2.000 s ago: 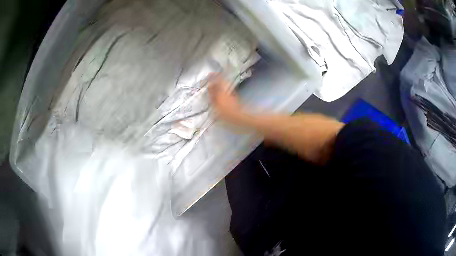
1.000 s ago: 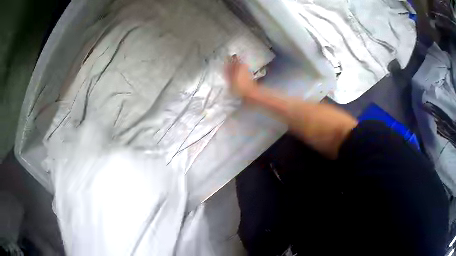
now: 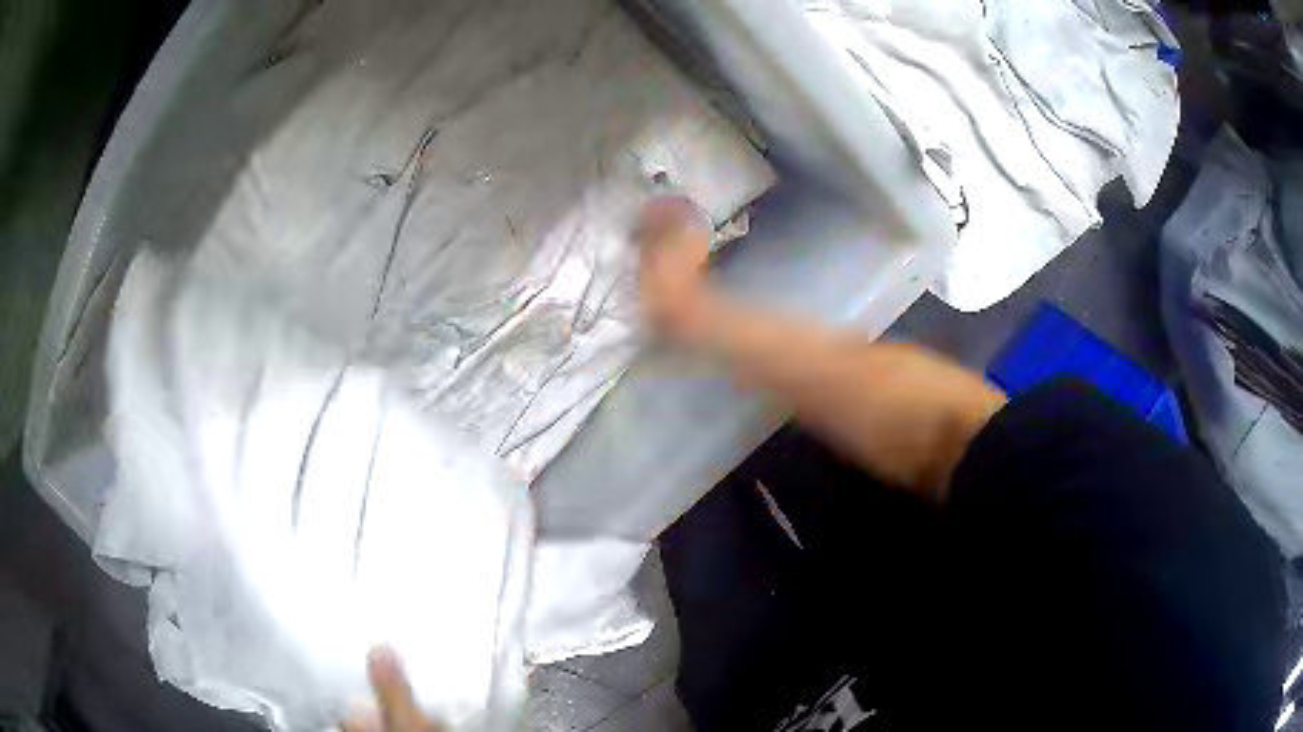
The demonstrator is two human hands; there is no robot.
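White cloth panels (image 3: 472, 215) lie spread and creased inside a large white tub (image 3: 843, 129). My right hand (image 3: 675, 272) is blurred and rests on or just over the cloth near the tub's inner right corner; its fingers are not clear. A bright white bunch of cloth (image 3: 300, 501) hangs over the tub's near left side at the lower left. My left hand (image 3: 389, 698) shows only in part at the bottom edge, against this bunch. Its grip is hidden.
More white cloth (image 3: 1015, 129) is heaped beyond the tub at the upper right. A blue bin (image 3: 1093, 375) sits low behind my right arm. Pale cloth with dark strips (image 3: 1243, 329) lies at the right edge. Grey floor (image 3: 607, 696) shows below the tub.
The bright cloth bunch has shifted and spread higher over the tub's left side. Part of my left hand has come into view at the bottom. My right hand remains near the inner corner.
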